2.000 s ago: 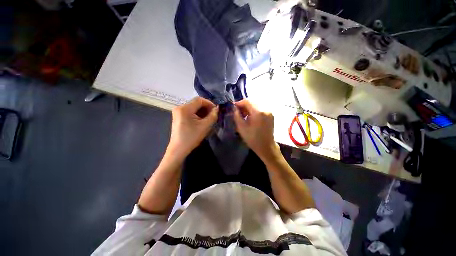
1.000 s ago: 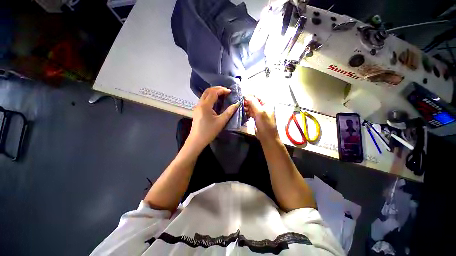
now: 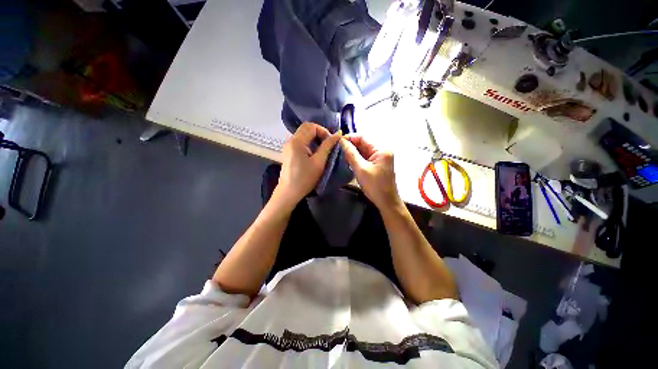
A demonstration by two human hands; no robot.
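Note:
A dark blue-grey garment point(image 3: 306, 72) lies over the table and hangs over its front edge towards the lap. My left hand point(image 3: 306, 162) pinches a folded edge of it between thumb and fingers at the table's front edge. My right hand point(image 3: 371, 167) pinches the same edge just beside it, and the fingertips of both hands nearly touch. A small dark loop of the garment stands up just behind the fingertips. The fingers hide the exact fold.
The white table point(image 3: 209, 79) has a printed ruler along its front. The sewing machine point(image 3: 505, 72) stands behind right under a bright lamp. Scissors point(image 3: 444, 180), a smartphone point(image 3: 514, 198) and small tools point(image 3: 555, 198) lie right of my hands. White scraps point(image 3: 570, 317) are on the floor.
My hands first moved right along the garment, then my fingertips came together on the folded edge. The flat piece shown a second ago is now narrower and seen edge-on.

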